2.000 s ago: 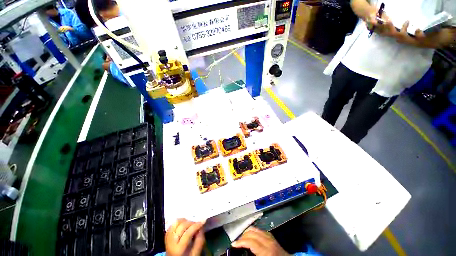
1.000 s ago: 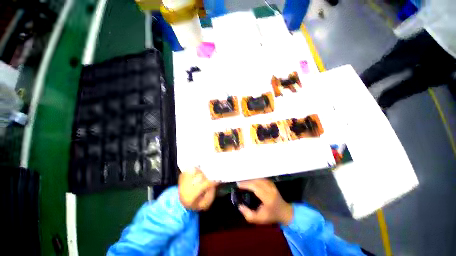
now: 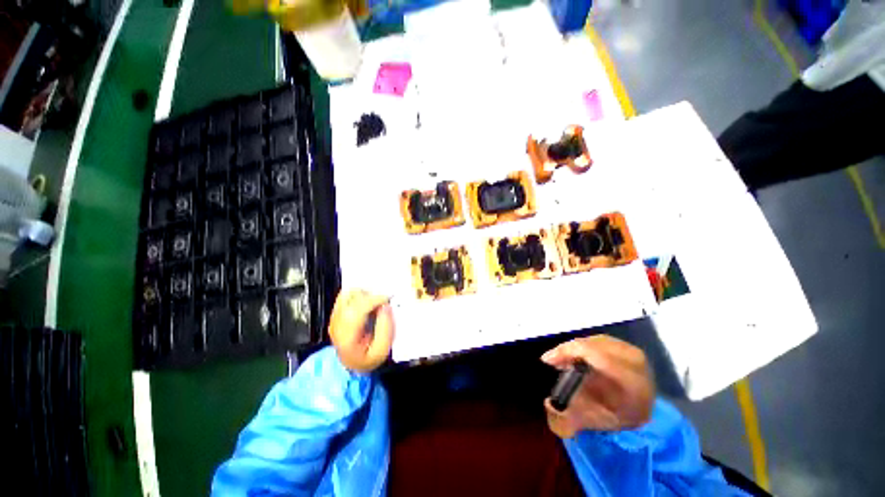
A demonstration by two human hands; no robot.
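My right hand [image 3: 606, 386] holds a small black plastic housing [image 3: 568, 385] between thumb and fingers, just in front of the white machine table's near edge. My left hand [image 3: 362, 330] is at the table's near left corner with its fingers curled; a small dark thing shows at the fingers, too unclear to name. Several orange fixtures [image 3: 414, 228] with dark centres lie in two rows on the white machine table [image 3: 505, 315]. Another orange fixture [image 3: 582, 165] of a different shape lies behind them at the right.
The black blister tray [image 3: 221, 233], with parts in some pockets, lies left of the table on the green conveyor [image 3: 225, 68]. Loose black parts [image 3: 369, 128] and a pink pad [image 3: 393, 79] are at the table's back left. A white side board [image 3: 747, 291] is right. A person's dark-clothed leg [image 3: 815, 136] is upper right.
The view has tilted down since the earliest frame. My right hand has moved right, away from my left, with the black housing in it. My left hand has moved slightly up and left.
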